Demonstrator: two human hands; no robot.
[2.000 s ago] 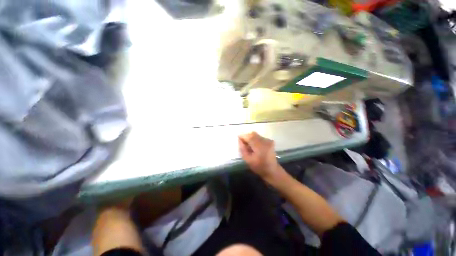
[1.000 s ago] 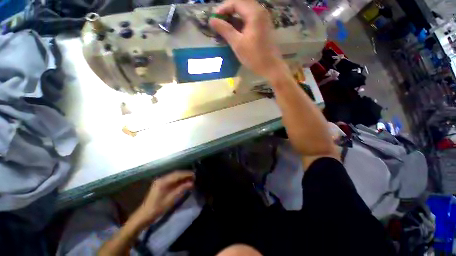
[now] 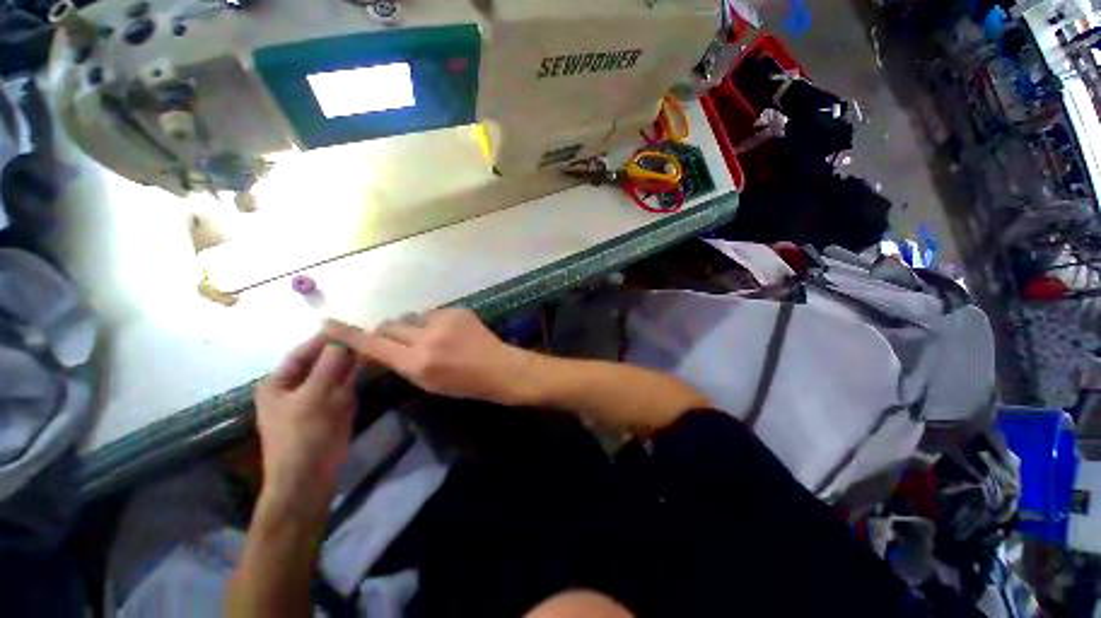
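My left hand point(image 3: 302, 404) and my right hand point(image 3: 453, 354) meet at the table's front edge, left of centre. Their fingertips pinch a small green thing point(image 3: 337, 345), mostly hidden by the fingers; it cannot be made out clearly. A small pink-purple round piece point(image 3: 304, 285) lies on the white table just beyond the fingers. The sewing machine point(image 3: 580, 73), cream with a green panel and lit screen, stands behind. Its needle area point(image 3: 223, 199) is under the bright lamp, with no cloth beneath it.
Scissors point(image 3: 653, 175) with orange-yellow and red handles lie at the table's right end. Grey fabric point(image 3: 36, 350) is heaped at the left. Grey pieces with dark strips point(image 3: 773, 362) hang below the table at right. A red bin point(image 3: 724, 127) and a blue bin point(image 3: 1041, 465) stand beyond.
My right hand has come down from the machine top to the table's front edge. My left hand has risen from below the edge to meet it. The pink-purple piece now shows on the table.
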